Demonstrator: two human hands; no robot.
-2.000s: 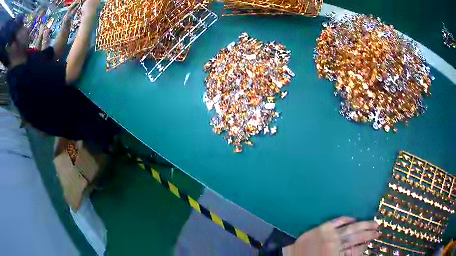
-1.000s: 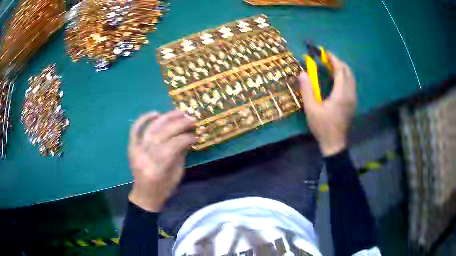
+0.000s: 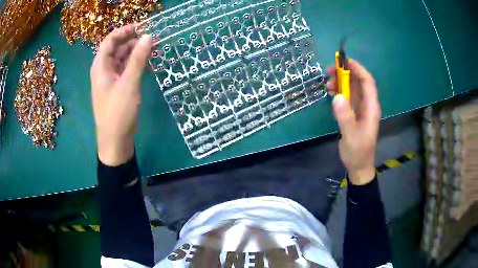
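A silver sprue frame (image 3: 241, 73) with rows of tiny parts is in front of me, tilted, its far edge cut off by the picture's top. My left hand (image 3: 123, 68) grips its upper left corner between thumb and fingers. My right hand (image 3: 356, 104) holds the yellow-handled nippers (image 3: 343, 78), dark jaws pointing away from me, with its fingertips close to the frame's right edge. I cannot tell whether those fingers touch the frame.
A narrow small parts pile (image 3: 37, 99) lies at left. The large parts pile (image 3: 99, 18) is behind my left hand. Blurred gold frames (image 3: 21, 18) are at the far upper left. The green table's (image 3: 141, 152) near edge runs before my body. Stacked tray-like material (image 3: 451, 167) stands at right.
The frame in front of me now shows its silver face where it looked gold before. My left hand has moved from its lower left edge up to its upper left corner. The nippers remain in my right hand.
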